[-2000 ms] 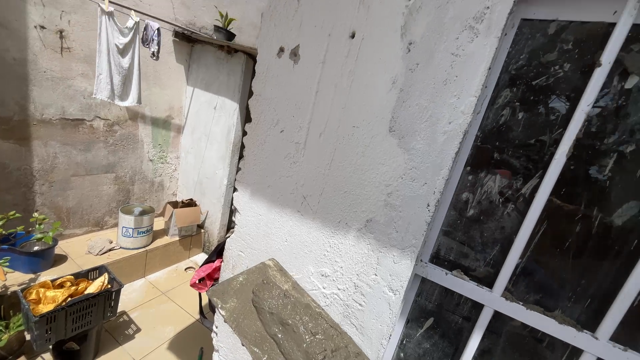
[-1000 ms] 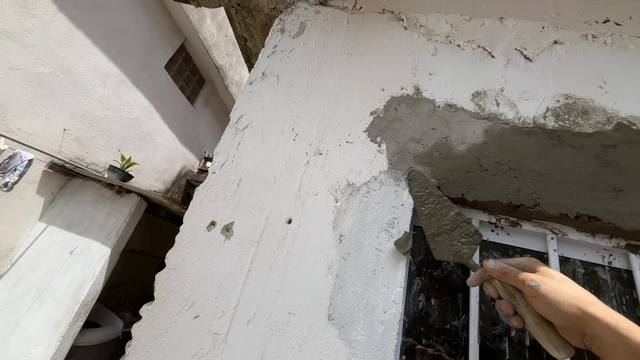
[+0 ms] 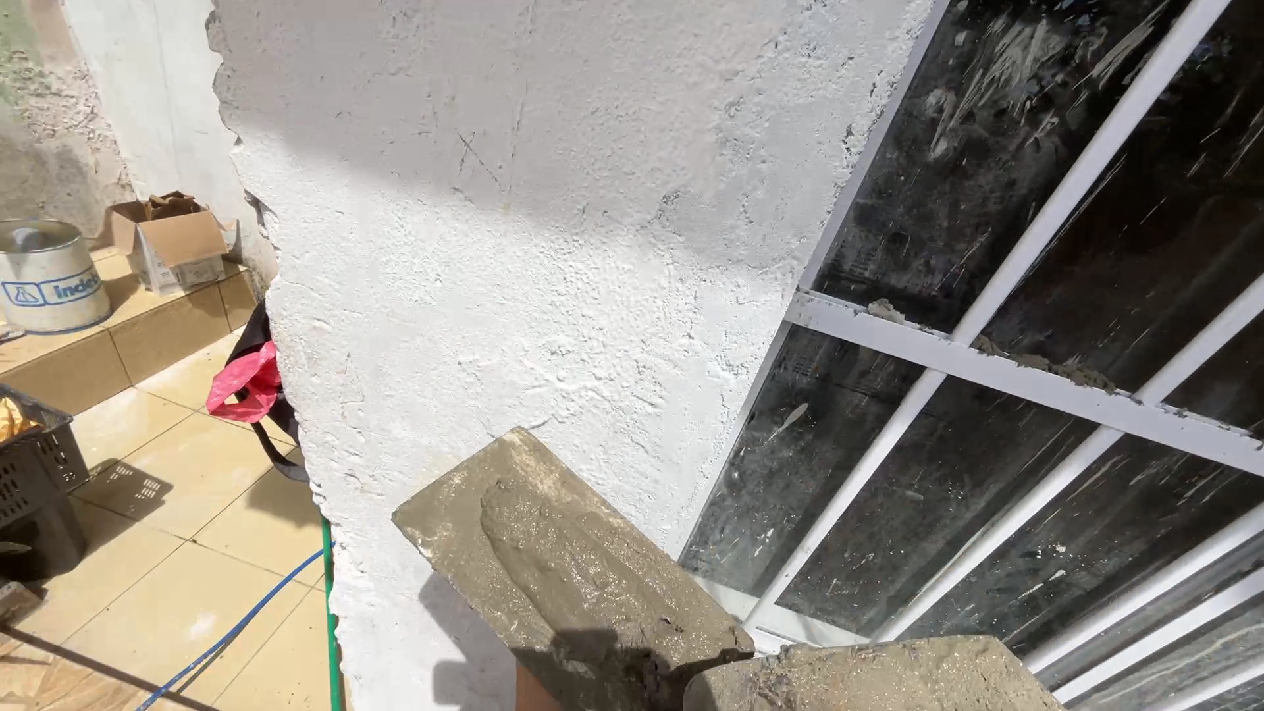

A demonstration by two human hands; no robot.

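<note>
A flat rectangular board coated with wet grey mortar juts up from the bottom centre, in front of the white rough-plastered wall. Under its lower left edge shows a small skin-coloured patch, perhaps part of my left hand or arm; its fingers are hidden. Beside the board's lower right end lies a second mortar-covered flat surface, cut off by the frame, and what it is I cannot tell. My right hand is out of view, and so is the trowel. Dark shadows fall across the board's lower end and on the wall beside it.
A splattered window with white metal bars fills the right. Left, on a tiled step, stand a paint bucket and an open cardboard box. Below are a black plastic crate, a pink bag and a blue cable on the floor.
The view has swung down from the upper wall and window top. One second ago my right hand held a mortar-loaded trowel near the window corner; hand and trowel are now out of view.
</note>
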